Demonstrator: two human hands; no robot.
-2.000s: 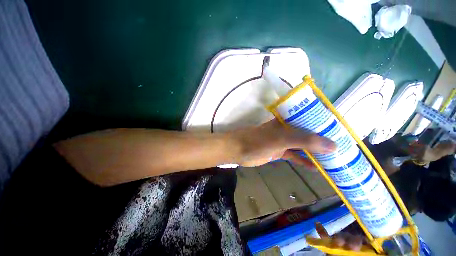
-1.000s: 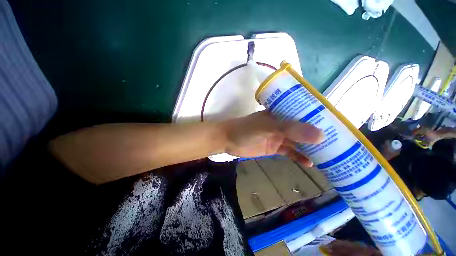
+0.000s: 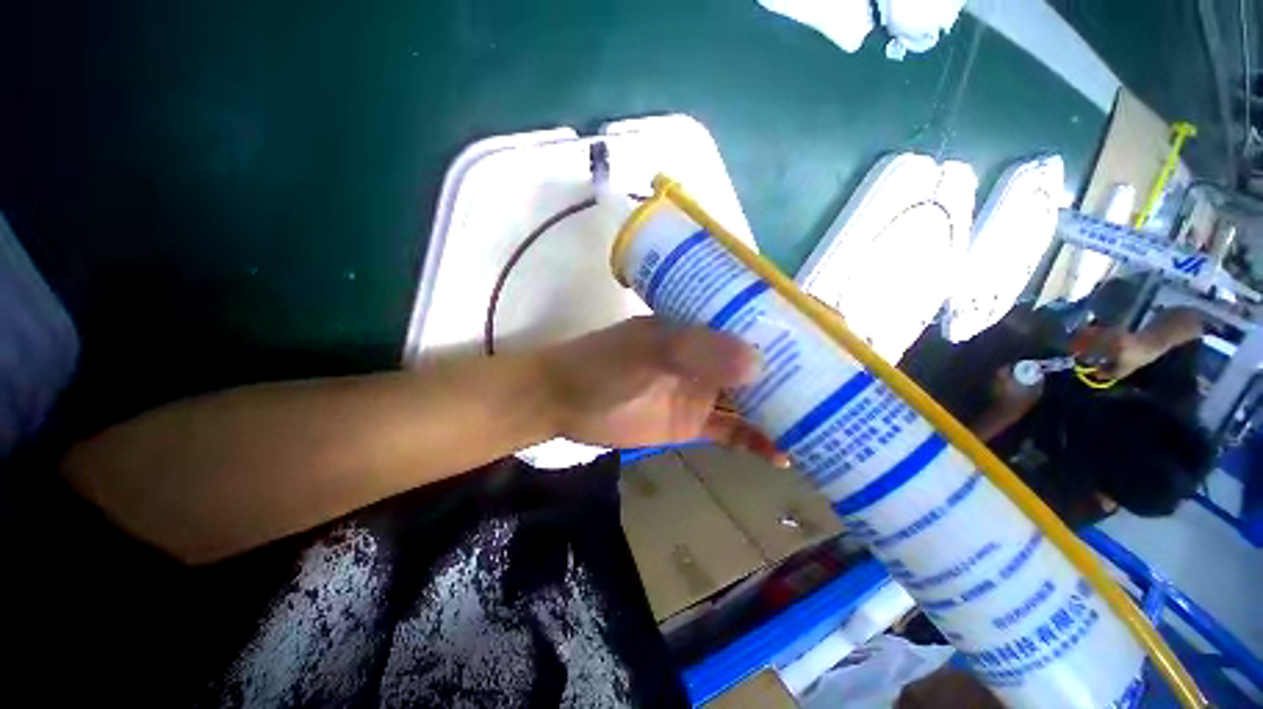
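Observation:
A white housing point(image 3: 554, 263) with a thin dark red wire lies on the dark green bench. A small dark connector point(image 3: 598, 164) sits near its upper edge. My left hand point(image 3: 658, 381) is closed round the front part of the white and blue cartridge point(image 3: 887, 457) in the yellow caulking gun point(image 3: 997, 478). The pale nozzle point(image 3: 611, 202) points at the wire just below the connector; whether it touches is unclear. My right hand point(image 3: 949, 690) is blurred and mostly cut off at the bottom edge, behind the gun's rear; handle and trigger are out of view.
Two more white housings point(image 3: 893, 249) point(image 3: 1022, 247) lie to the right. Crumpled white lumps point(image 3: 914, 20) are at the top. Cardboard boxes point(image 3: 706, 519) and a blue frame point(image 3: 790, 630) are below. Another person's hand point(image 3: 1143, 344) is at the right. A ridged stack point(image 3: 31, 339) is at the left edge.
The housings, gun and my left hand have shifted left in the view. The nozzle stays near the connector. My right hand, seen on the yellow trigger earlier, is now mostly out of frame.

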